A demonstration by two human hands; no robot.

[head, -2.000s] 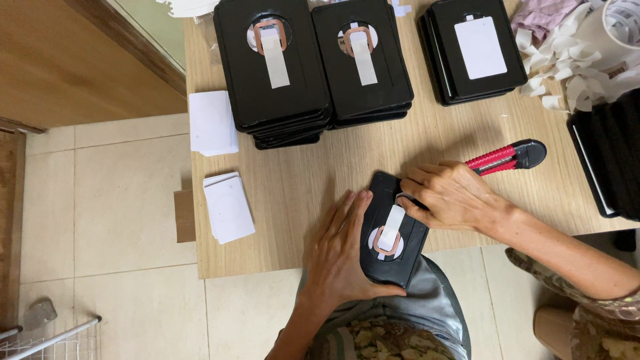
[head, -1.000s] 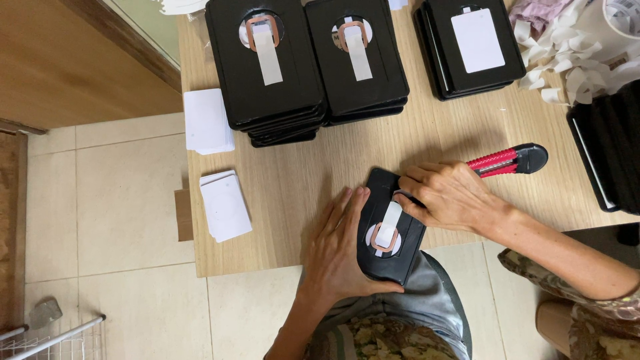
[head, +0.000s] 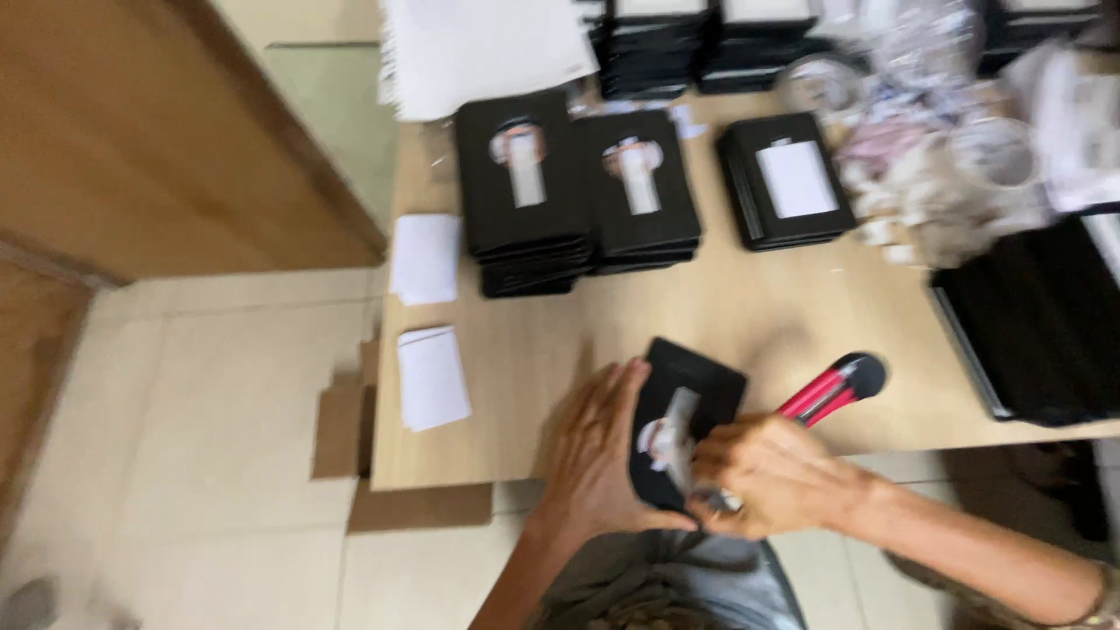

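A flat black panel [head: 648, 477] with a round opening, a copper-coloured coil and a whitish strip [head: 679, 420] lies at the table's front edge. My left hand [head: 595, 455] holds its left side, fingers along the edge and thumb at the near end. My right hand [head: 770, 477] is closed around a red and black utility knife [head: 831, 389], whose handle end sticks out up and to the right. This hand is over the panel's lower right part, beside the strip. The knife's tip is blurred and mostly hidden by the fingers.
Two stacks of similar black panels [head: 525, 206], [head: 647, 223] stand behind. A smaller stack [head: 787, 188] bears a white card. White cards [head: 429, 376] lie at the left edge. Tape rolls [head: 993, 156] and crumpled scraps [head: 932, 197] are at back right, black pieces [head: 1041, 324] at right.
My right hand with the knife has moved along the panel from its far end to its near right side. My left hand still holds the panel. The view has shifted and blurred.
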